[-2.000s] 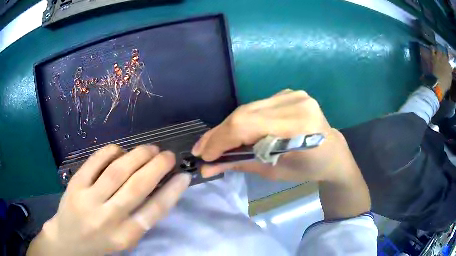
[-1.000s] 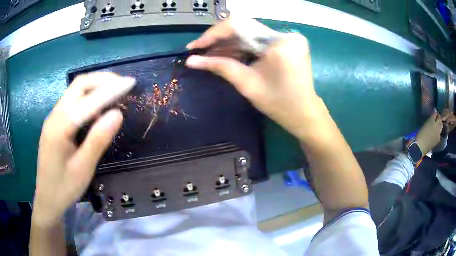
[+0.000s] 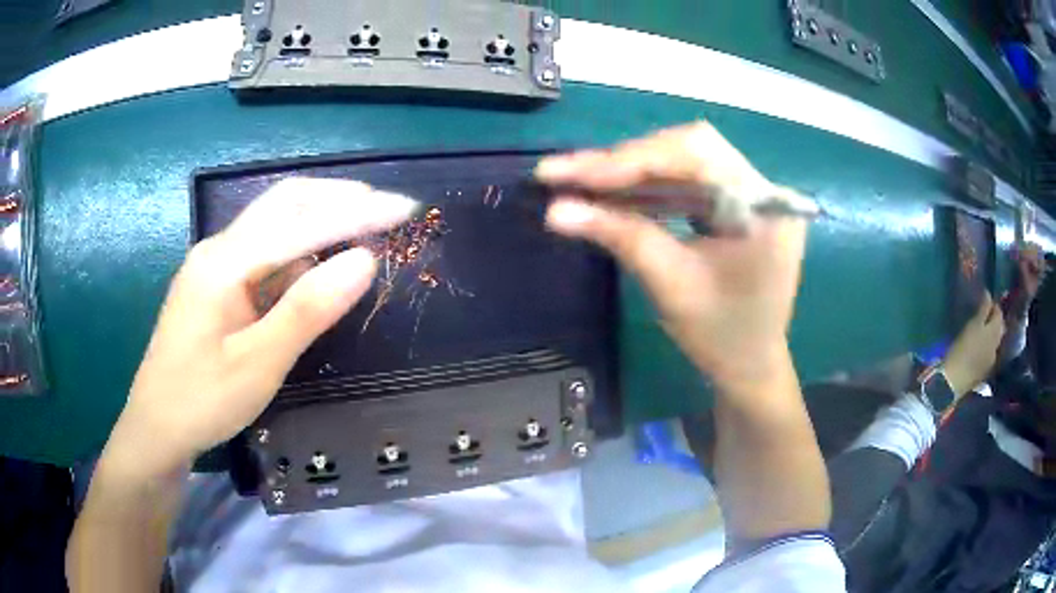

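A black tray [image 3: 521, 290] lies in front of me with a heap of copper coils [image 3: 415, 241] and thin trailing leads. A grey metal fixture [image 3: 429, 434] sits on its near edge, with several small bright metal posts in a row. My left hand [image 3: 249, 301] is over the tray's left part, thumb and forefinger apart beside the heap, partly covering it. My right hand [image 3: 706, 255] is over the tray's right edge, holding dark tweezers [image 3: 732, 211] with a pale wrap. It is blurred and the tweezer tips cannot be made out. Small copper bits [image 3: 492, 195] lie near the tray's back edge.
A similar fixture [image 3: 400, 72] stands behind the tray, another [image 3: 836, 37] at the back right. A clear plastic pack with orange-copper rows [image 3: 17, 255] lies at the left edge. Another person's hand [image 3: 976, 338] and a tray [image 3: 967, 249] are at right.
Both hands have lifted off the fixture, whose face now shows. My right hand has moved back, then right, with the tweezers. My left hand has moved over the tray beside the heap.
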